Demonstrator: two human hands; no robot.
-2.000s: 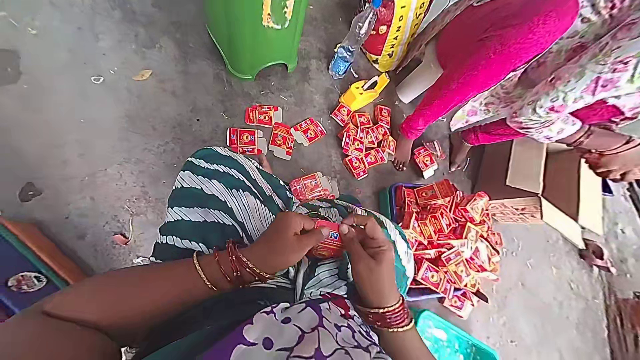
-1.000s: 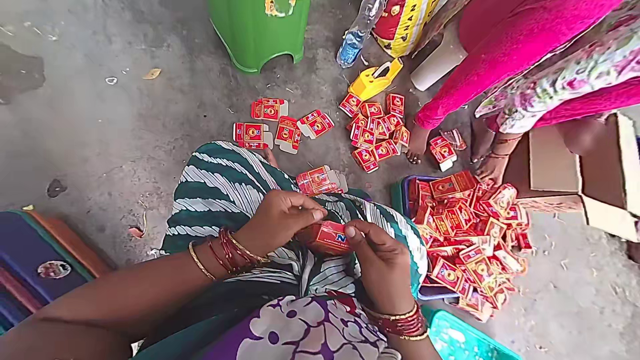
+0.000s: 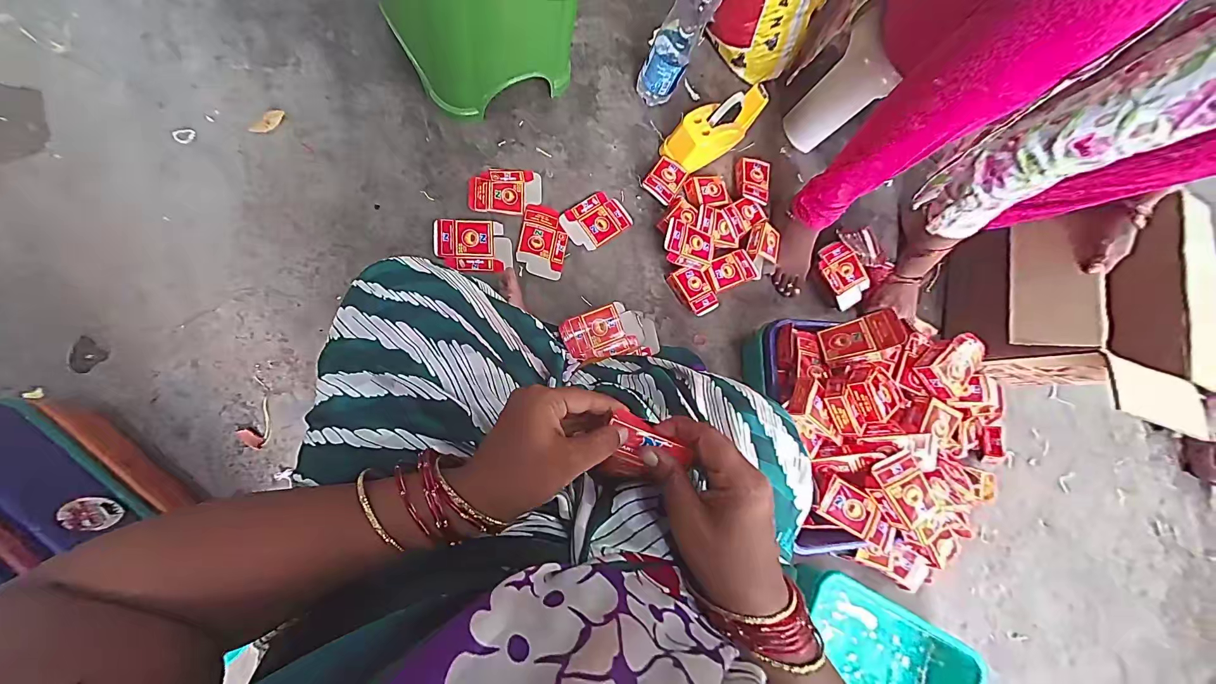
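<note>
Above my lap, a small red printed carton is held between both hands. My left hand pinches its left end with thumb and fingers, and my right hand grips its right end. A flattened red carton with pale flaps rests by my knee. Several more flat cartons lie on the floor beyond. To the right, a heap of formed red cartons overflows a blue tray. A smaller group of cartons lies on the floor near a co-worker's foot.
A green plastic stool, a water bottle and a yellow plastic object stand or lie at the top. A co-worker's legs and hand are at the right, near an open cardboard box. A teal tray is at the bottom right, stacked trays at left.
The co-worker's hand, over the box side two seconds ago, is now lower near the heap and the floor cartons. Both my hands still hold a small carton, with the fingers shifted on it.
</note>
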